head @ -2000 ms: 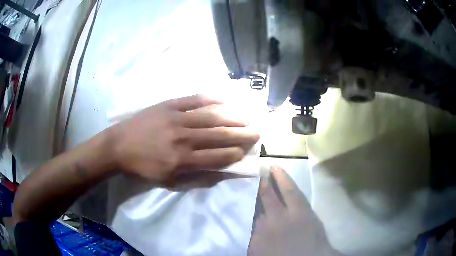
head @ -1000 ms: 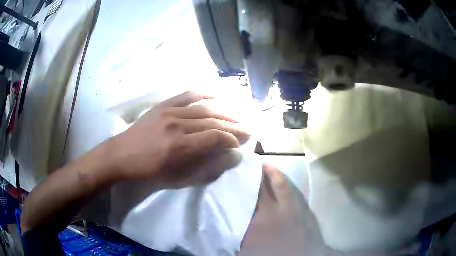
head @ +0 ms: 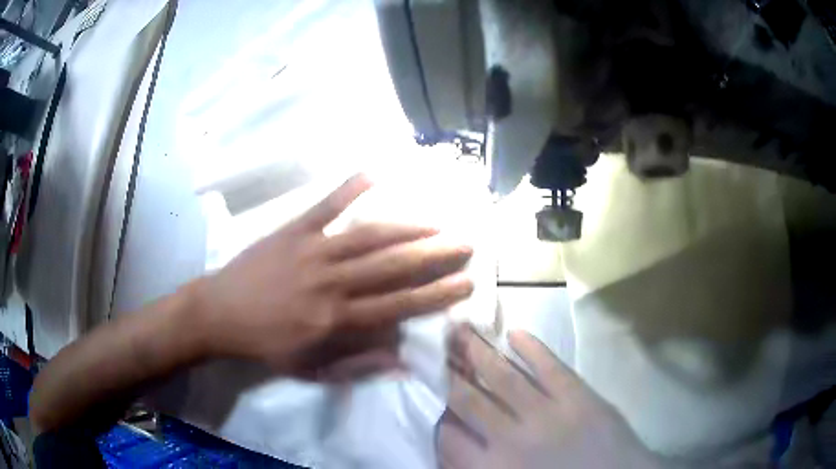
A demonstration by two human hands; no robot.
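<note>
A white fabric panel lies on the machine table left of the needle area, crumpled toward the front edge and washed out by the lamp further back. My left hand rests on it with fingers spread, pointing right toward the needle area. My right hand, blurred, lies at the panel's right edge just in front of the plate line, fingertips near the cloth. Whether its fingers pinch the cloth cannot be told. The sewing machine head stands above; the needle is lost in glare.
A round knob-like fitting hangs low on the head. Cream fabric lies at the table's left. A blue basket is below the front edge at lower left. Dark and red clutter stands at far left.
My left hand's fingers have spread and flattened on the cloth. My right hand shows more fingers, now extended near the plate. A fold has appeared in the panel behind my left hand.
</note>
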